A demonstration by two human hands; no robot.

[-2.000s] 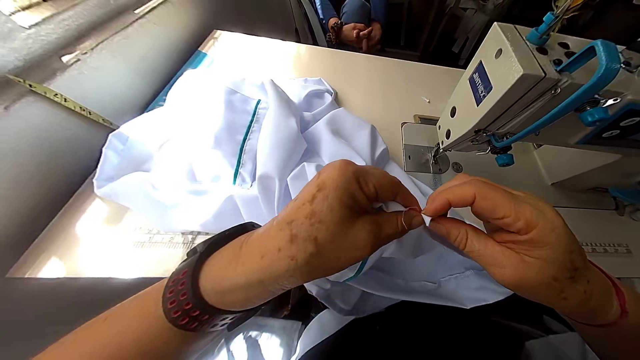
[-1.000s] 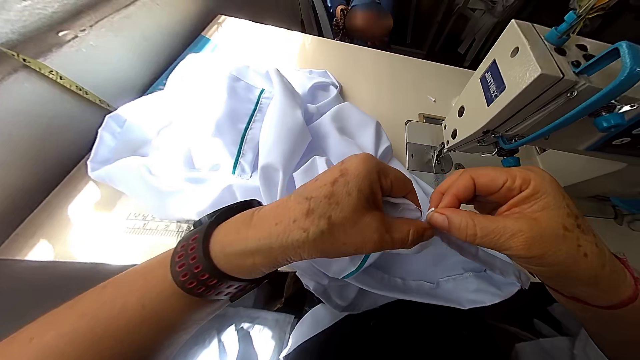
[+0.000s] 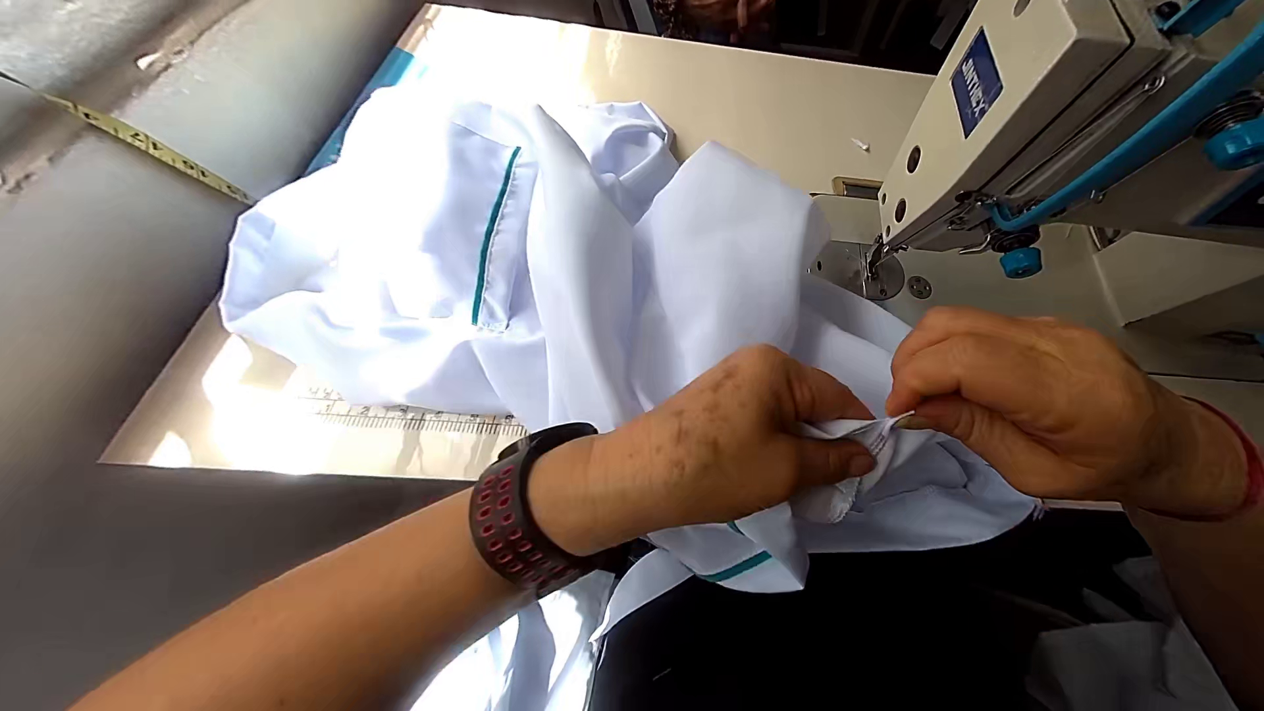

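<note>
A white garment (image 3: 592, 257) with teal piping (image 3: 496, 237) lies bunched over the table's front part and hangs past its edge. My left hand (image 3: 741, 434), with a watch on a dark perforated strap at the wrist, pinches a stitched seam of the white fabric between thumb and fingers. Close beside it, my right hand (image 3: 1017, 405) grips the tip of the same seam between thumb and index finger. The fabric folds hide part of the left fingertips. Just beyond the hands is the needle area of an industrial sewing machine (image 3: 997, 118).
A ruler scale (image 3: 415, 419) shows at the table's (image 3: 770, 94) front left. A yellow measuring tape (image 3: 148, 145) hangs across the pale surface at left. A small white scrap (image 3: 861, 145) lies near the machine. Behind the table, part of a person (image 3: 726, 15) is visible.
The hands have turned over a portion of the fabric, and a stitched edge now shows between them. The garment's middle folds are raised higher than before.
</note>
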